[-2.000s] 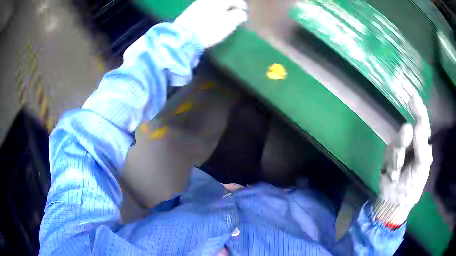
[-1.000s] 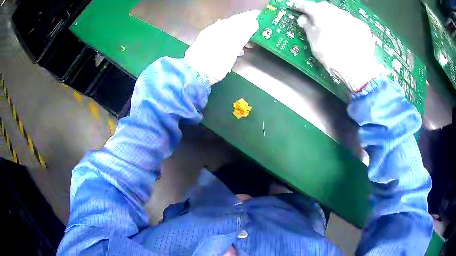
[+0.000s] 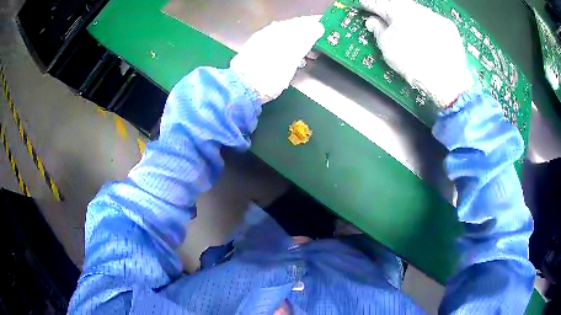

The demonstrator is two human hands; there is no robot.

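A large green printed circuit board [image 3: 492,69] with silvery solder spots lies at the upper right, its near edge slightly above the steel plate. My left hand [image 3: 277,56], in a white knit glove, grips the board's left end, with the fingertips at its edge. My right hand [image 3: 421,49], also gloved, is over the board near its left part, fingers bent down toward the surface. Whether it holds a thin tool cannot be seen.
The shiny steel plate [image 3: 369,111] lies on the green bench mat [image 3: 369,197]. A yellow lump [image 3: 299,132] sits on the mat. Black crates [image 3: 80,61] stand beside the bench at the upper left. Another green board [image 3: 546,52] shows at the far right edge.
The left hand has moved from the bench edge to the board's left end. The right hand has moved from the board's right end to over its left part. The board has come further left.
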